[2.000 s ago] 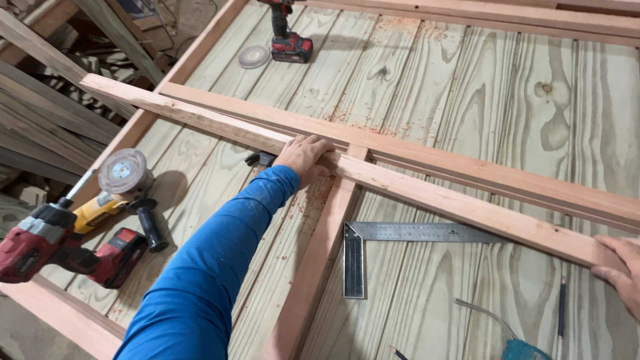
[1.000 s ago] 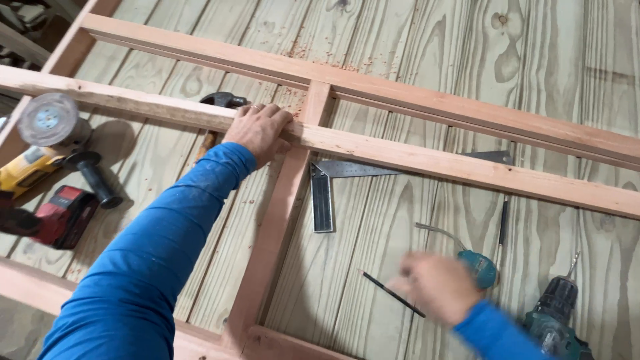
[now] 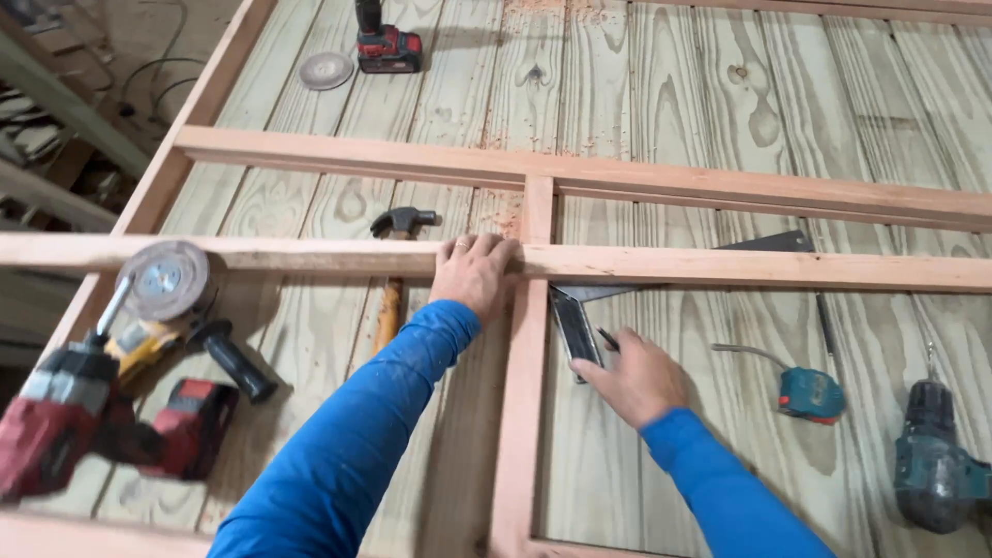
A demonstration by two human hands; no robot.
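My left hand (image 3: 474,275) grips a long wooden batten (image 3: 697,263) that lies across the pinkish wooden frame (image 3: 521,434). Just right of the upright frame member, my right hand (image 3: 635,376) holds a dark pencil (image 3: 608,339) and has its thumb at the black handle of a try square (image 3: 575,325). The square's metal blade passes under the batten. A claw hammer (image 3: 403,221) also lies partly beneath the batten, left of my left hand.
An angle grinder (image 3: 143,341) and a red cordless drill (image 3: 58,418) rest at left. A teal tape measure (image 3: 810,394) and a teal drill (image 3: 934,457) lie at right. Beyond are another red cordless tool (image 3: 387,48), an abrasive disc (image 3: 325,70) and wood shavings.
My right hand was at the batten's right part, then blurred over the boards near the pencil. It is now at the square's handle with the pencil in it. My left hand stays on the batten.
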